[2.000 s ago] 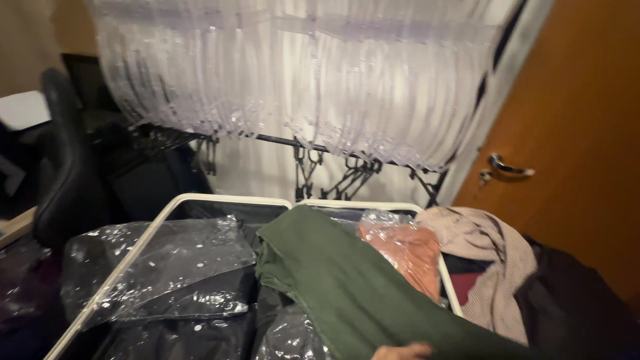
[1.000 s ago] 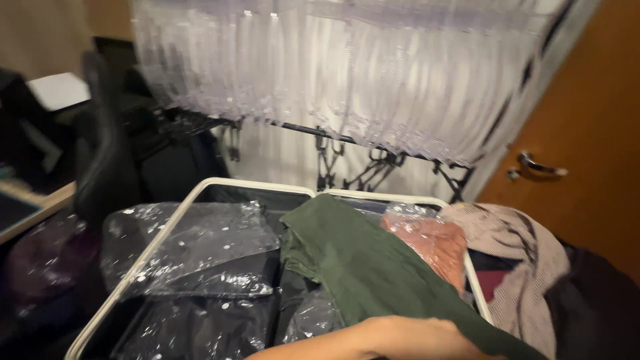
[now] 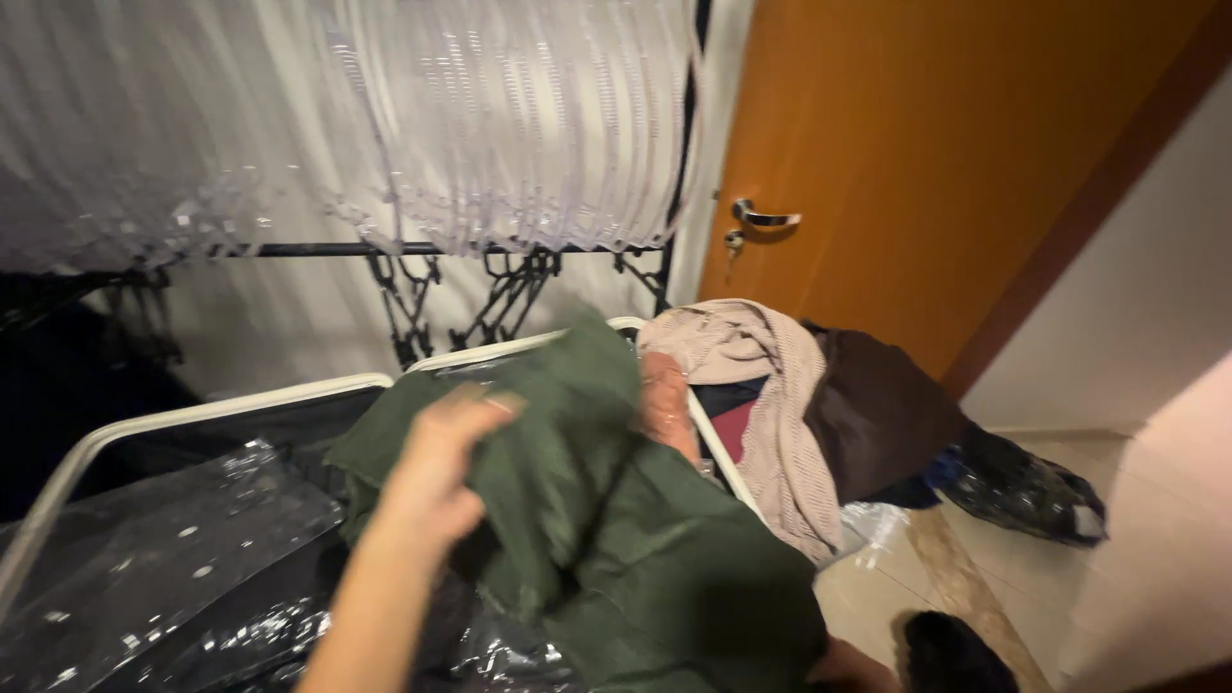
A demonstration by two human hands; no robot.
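Note:
A dark green garment (image 3: 616, 500) is spread over a white-rimmed bin (image 3: 221, 409) and reaches toward me. My left hand (image 3: 448, 452) is blurred and touches the cloth at its left side, thumb and fingers bent; whether it grips the fabric is unclear. At the garment's lower right edge, part of my right hand (image 3: 852, 669) shows, its fingers mostly hidden by the cloth and the frame edge. Under and left of the garment lie dark items in clear plastic bags (image 3: 192, 558). An orange item in clear plastic (image 3: 666, 409) sits by the bin's right rim.
Clear plastic hangers (image 3: 500, 125) hang above a black rack rail (image 3: 327, 250). Right of the bin are a beige knit garment (image 3: 794, 433), dark brown cloth (image 3: 881, 414) and a bagged black item (image 3: 1020, 486) on the tiled floor. Behind stands a wooden door (image 3: 895, 144).
My left hand has come up over the garment's upper left part. The green cloth is now bunched and raised, where it lay smoother before. The view has turned to the right.

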